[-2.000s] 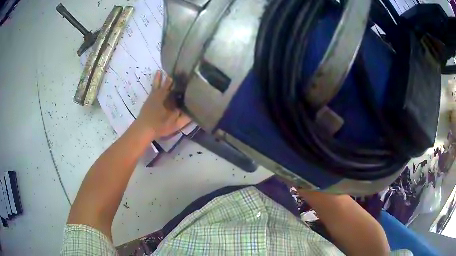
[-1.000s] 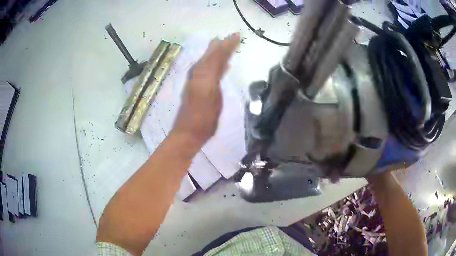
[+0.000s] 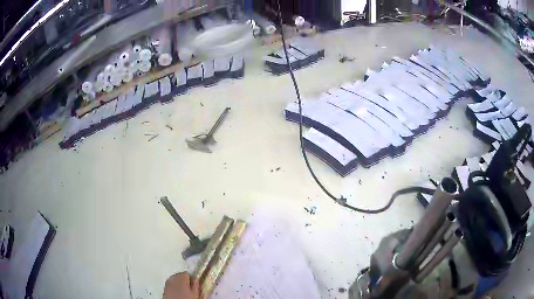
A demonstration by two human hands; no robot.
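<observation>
The straight knife cutting machine (image 3: 445, 245) stands at the lower right, cut off by the frame's bottom edge. White marker paper (image 3: 263, 257) lies at the bottom centre. Two worn yellowish metal bars (image 3: 222, 254) lie side by side on its left edge. My left hand (image 3: 180, 287) shows only in part at the bottom edge, against the lower end of the bars; its fingers are not clear and I cannot tell if it grips them. My right hand is out of view.
One dark T-shaped clamp (image 3: 182, 225) touches the bars; another clamp (image 3: 211, 131) lies further back. Cut stacks (image 3: 380, 111) stand in rows at right, with another row (image 3: 158, 90) at back left. A black cable (image 3: 301, 117) crosses the table. Shelves hold white rolls (image 3: 126, 67).
The view has lifted to show the far table. My left hand has left the paper's middle and is at the bars' lower end. The machine now sits further lower right; my right arm has left view.
</observation>
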